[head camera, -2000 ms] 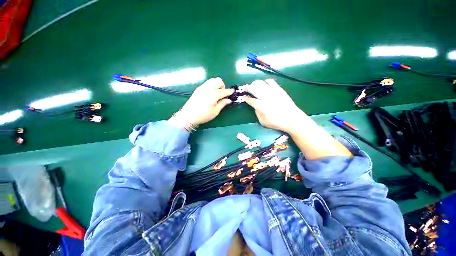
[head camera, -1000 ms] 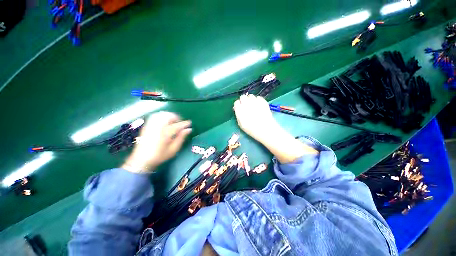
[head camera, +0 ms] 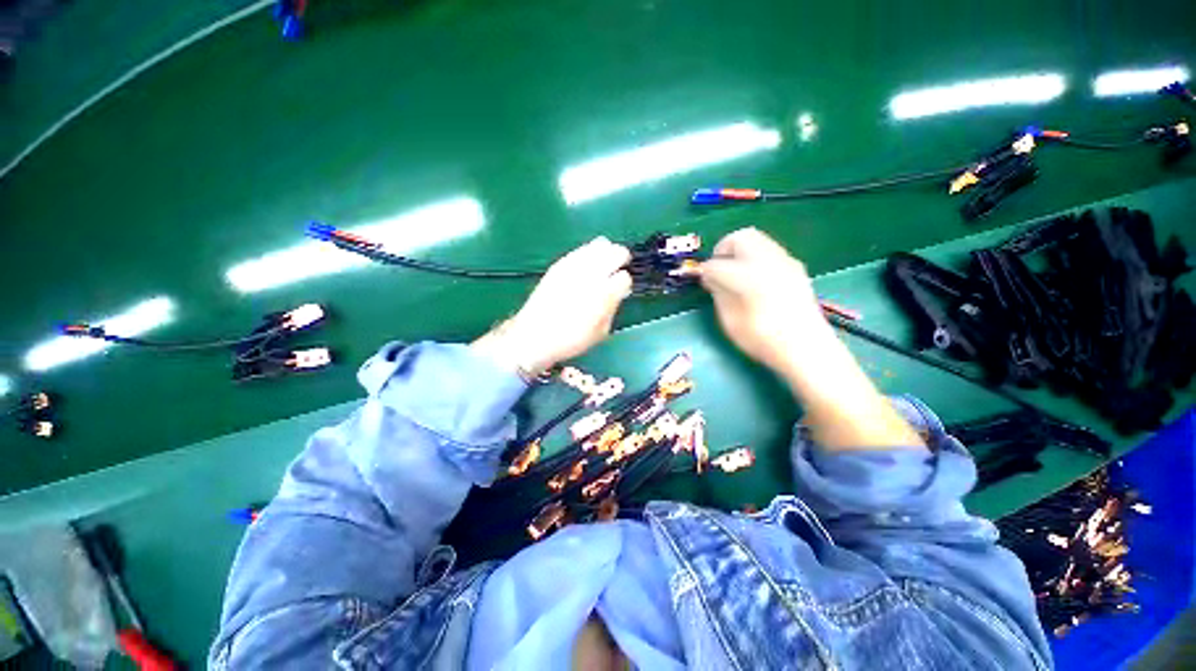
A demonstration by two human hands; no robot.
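Observation:
My left hand [head camera: 575, 304] is closed around the black cable of a lead near its dark end, over the belt. The lead's blue plug [head camera: 319, 232] points left. My right hand [head camera: 757, 291] pinches a coppery terminal [head camera: 685, 268] of the same lead with its fingertips. A second, paler terminal [head camera: 681, 244] sticks out just above it. Black parts show between the hands; their exact shape is unclear. Below the hands, a bundle of leads with coppery ends [head camera: 611, 443] lies on the bench close to my body.
Other leads lie on the green belt [head camera: 433, 98] at left [head camera: 278, 344] and right [head camera: 993, 171]. A heap of black plastic parts [head camera: 1049, 308] is at right, above a blue bin [head camera: 1161, 524] with coppery ends. A clear bag [head camera: 59, 590] and red handle [head camera: 142, 649] are lower left.
My left hand has moved right from its separate place at left onto the lead. My right hand has shifted right and now pinches the lead's terminal. The view has turned.

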